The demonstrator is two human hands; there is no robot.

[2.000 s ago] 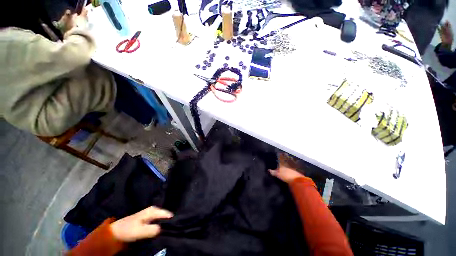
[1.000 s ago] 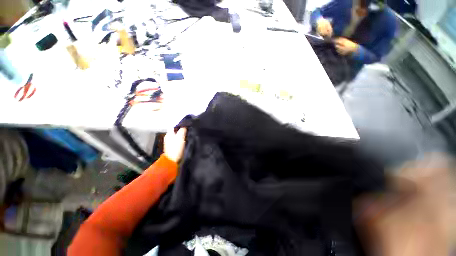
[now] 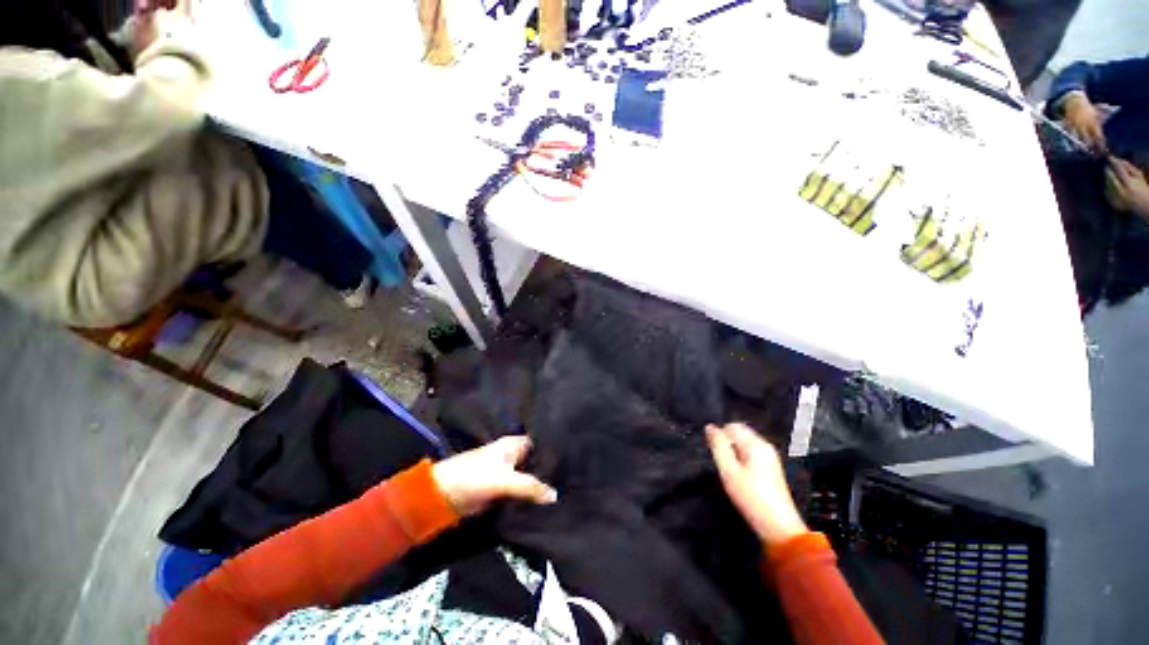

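A black garment (image 3: 630,416) lies in folds across my lap, below the white table's (image 3: 706,252) near edge. My left hand (image 3: 491,475) rests on its left part, with thumb and fingers apart. My right hand (image 3: 752,476) is at its right side, with fingertips closed together on the cloth. No needle or thread can be made out at either hand.
Red-handled scissors (image 3: 554,164) and a black bumpy strip (image 3: 483,233) lie at the table edge; the strip hangs down. Black cloth (image 3: 296,441) fills a blue basin (image 3: 187,570) at left. A black crate (image 3: 983,573) stands right. A seated person (image 3: 114,189) is close at left.
The garment, raised over the table edge a second ago, is down on my lap. My right hand, blurred far right then, is back on it. The view has swung back left.
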